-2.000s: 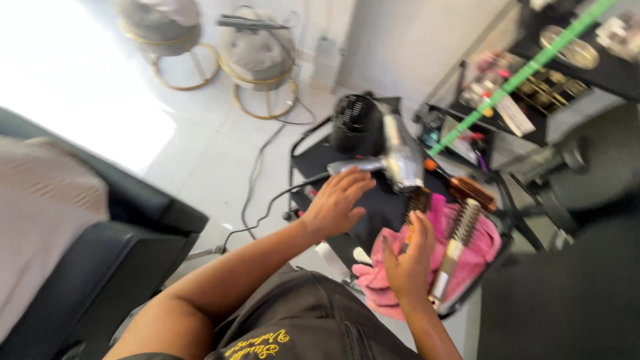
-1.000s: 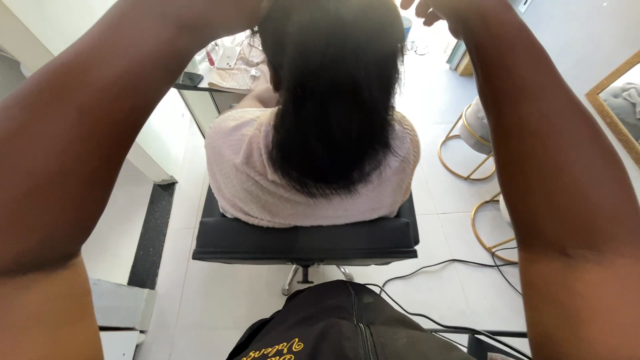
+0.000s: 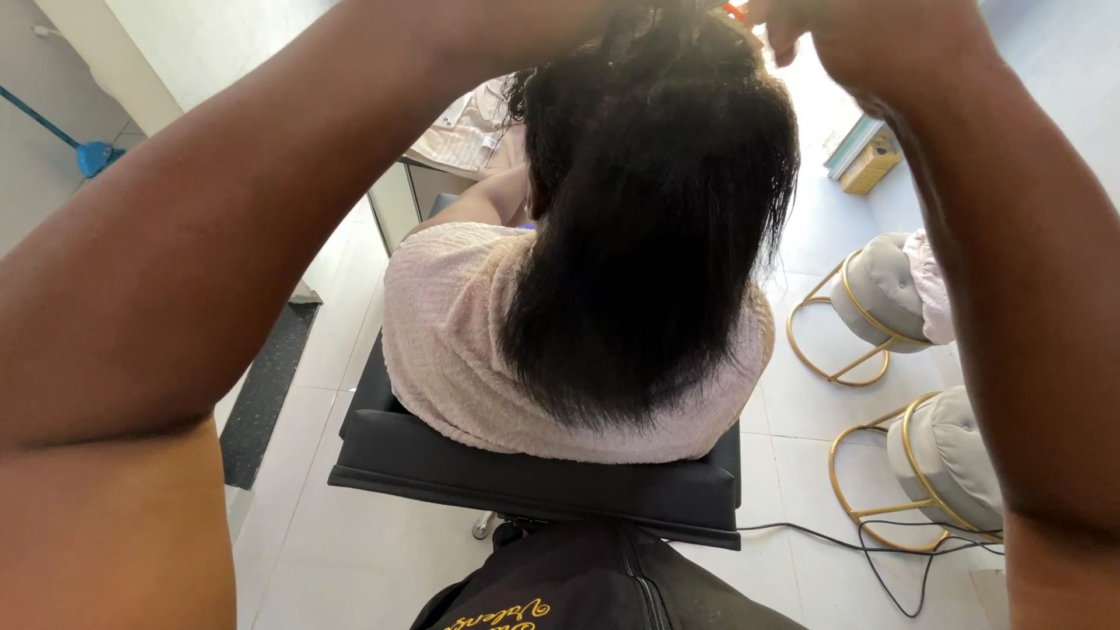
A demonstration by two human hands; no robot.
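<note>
A seated person faces away from me, with straight dark hair [image 3: 647, 227] hanging down the back over a pale towel [image 3: 455, 341]. Both my arms are raised to the top of this person's head. My left hand [image 3: 560, 22] is at the upper left of the hair, mostly cut off by the frame edge and blurred into it. At the upper right of the head, my right hand [image 3: 809, 31] has curled fingers beside a small orange object [image 3: 737, 12], partly cut off; whether I hold it cannot be told.
The person sits in a black salon chair [image 3: 534, 472]. Two grey stools [image 3: 879, 289] with gold frames stand at the right, near black cables [image 3: 840, 532] on the floor. A yellow box [image 3: 871, 164] is at the back right, and a blue broom [image 3: 94, 157] at the far left.
The view has swung from a trolley with a hair dryer and brushes to the seated person. Both my hands were over that trolley earlier and are now up at the head.
</note>
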